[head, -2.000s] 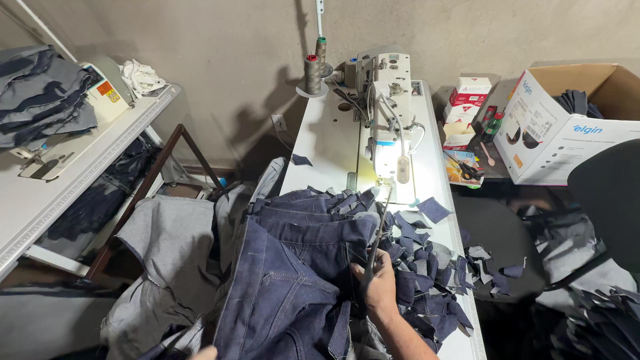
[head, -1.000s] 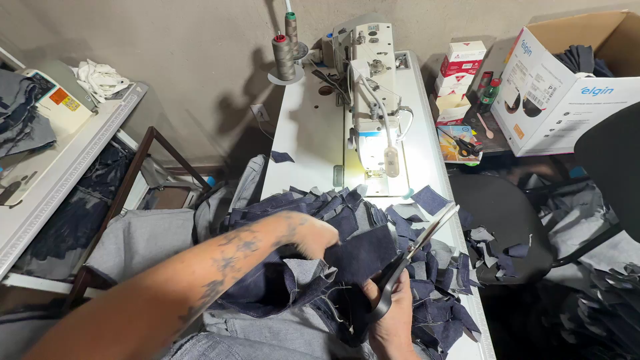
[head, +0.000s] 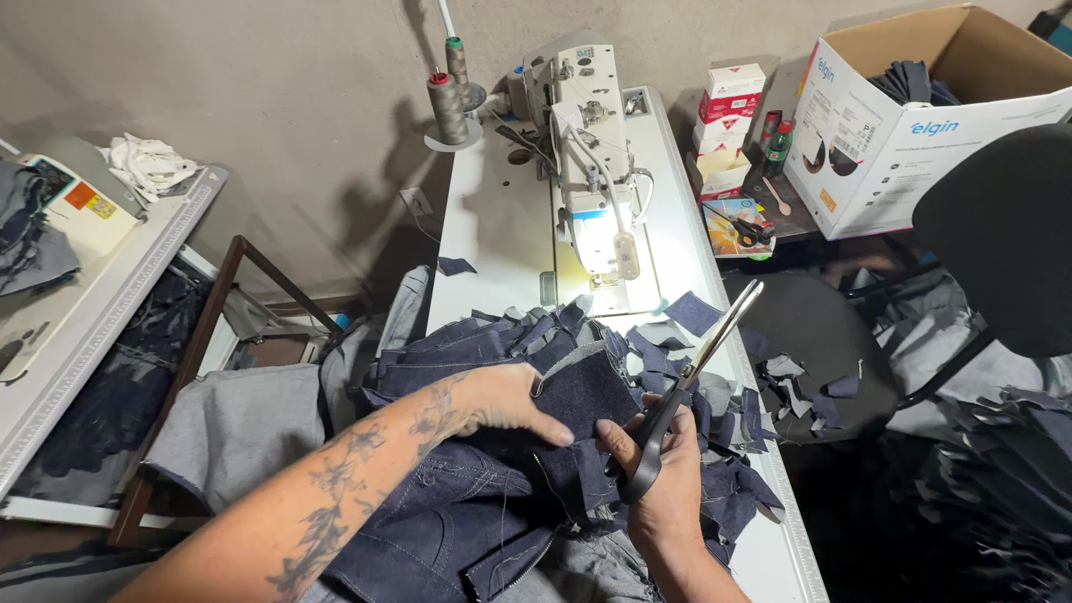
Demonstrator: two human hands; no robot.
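My right hand (head: 662, 461) holds scissors (head: 682, 385) with black handles, their blades nearly together and pointing up and away. Its thumb lies at the edge of a dark blue denim piece (head: 586, 389). My left hand (head: 507, 406) grips that denim, its thumb on top, fingers partly hidden behind the cloth. Beneath both hands lie dark denim garment parts (head: 452, 511) with stitched seams and a zipper (head: 536, 563). Small denim scraps (head: 695, 313) are heaped around them on the sewing table (head: 481, 201). The sewing machine (head: 586, 134) stands behind, its lamp lit.
Thread cones (head: 448, 109) stand left of the machine. At right are a white cardboard box (head: 863, 151), small red-and-white boxes (head: 730, 105), a bottle (head: 780, 144) and a black chair (head: 825, 343) with scraps on its seat. Another table (head: 180, 205) is at left.
The left hand, at the bottom edge two seconds ago, has come over the denim and then moved nearer the right hand. The scissors, earlier over the cloth, are now raised clear of it.
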